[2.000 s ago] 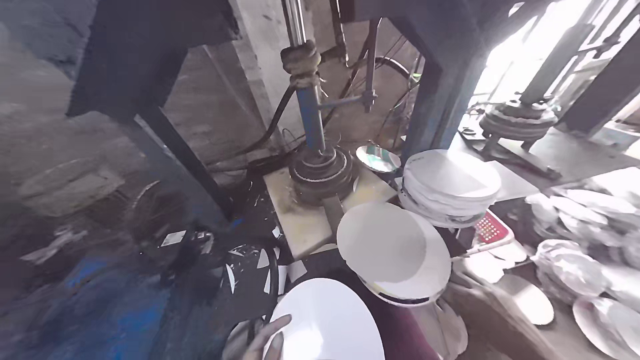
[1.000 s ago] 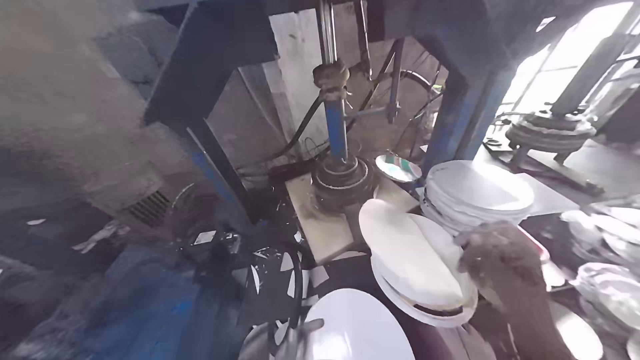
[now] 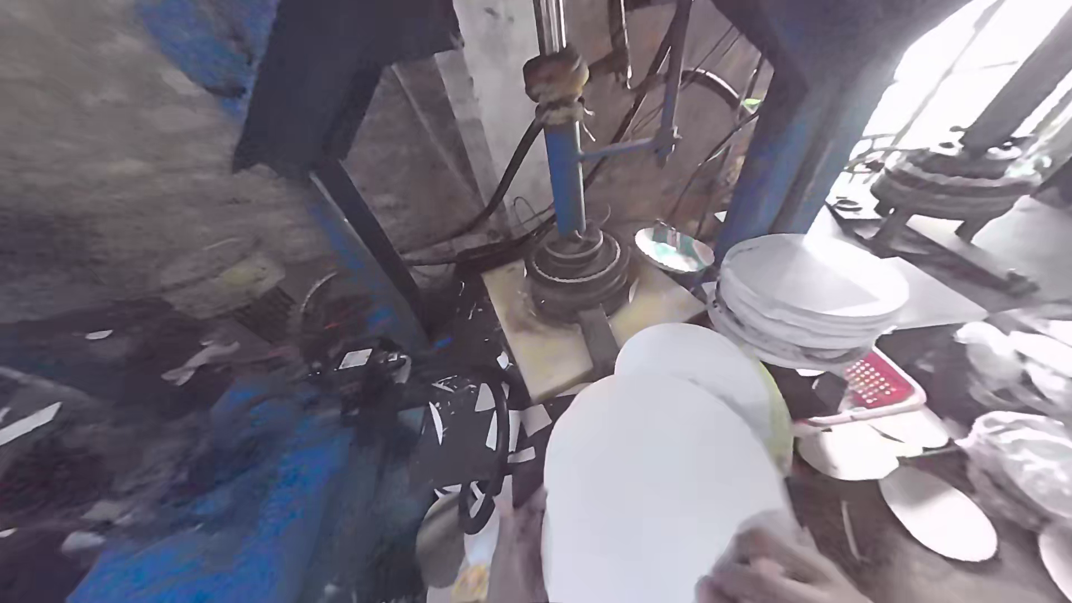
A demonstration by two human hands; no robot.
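A large white round sheet (image 3: 653, 486) lies between my hands in the lower middle. My left hand (image 3: 517, 544) is at its left edge, blurred, with the fingertips hidden. My right hand (image 3: 775, 565) has its fingers closed on the sheet's lower right part. Behind it, a second white disc (image 3: 691, 352) shows, overlapped by the sheet, with a yellowish-green rim at its right. A stack of white discs (image 3: 812, 276) stands farther back to the right. The round metal die of a press (image 3: 578, 272) rests on a pale square board (image 3: 536, 343).
The blue press frame (image 3: 770, 159) rises behind the stack. A patterned dish (image 3: 674, 249) stands by the board. At the right are a red plastic basket (image 3: 883, 381), loose white discs (image 3: 938, 512) and plastic-wrapped bundles (image 3: 1022, 461). White scraps and a black steering-wheel-like ring (image 3: 502, 452) lie left of my hands.
My right hand has moved from the disc stack beside the board toward my left hand, and the white sheet it lifted there now lies nearer to me.
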